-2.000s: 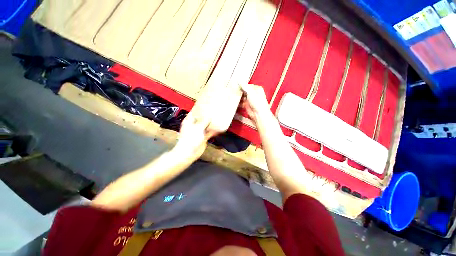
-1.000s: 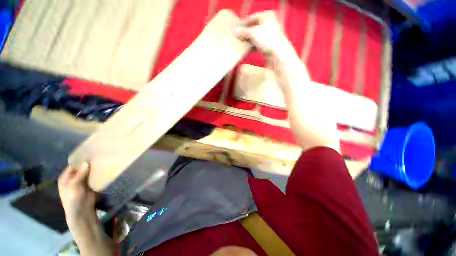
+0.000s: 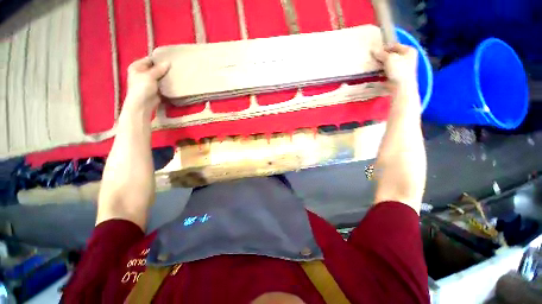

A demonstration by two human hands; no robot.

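Observation:
A long beige stack of cut pieces (image 3: 267,61) lies crosswise over the red base sheet (image 3: 95,71), its layered edge facing me. My left hand (image 3: 147,76) grips its left end, thumb on top. My right hand (image 3: 397,58) grips its right end. The stack is level or nearly so; I cannot tell whether it touches the bed. Thin tan strips of the waste skeleton (image 3: 238,116) run in front of and behind it. Beige cut pieces (image 3: 35,95) still lie in place at the left.
A notched wooden board edge (image 3: 267,157) runs along the bed's front. Black sheeting (image 3: 71,172) bunches at the front left. Blue buckets (image 3: 496,83) stand at the right. Scraps lie on the dark floor (image 3: 463,157). A box-like container (image 3: 454,249) is at the lower right.
The long piece held slantwise between my hands a second ago is now crosswise on or over the spot of the earlier stack. My left hand has moved up, my right hand rightward. The view has turned.

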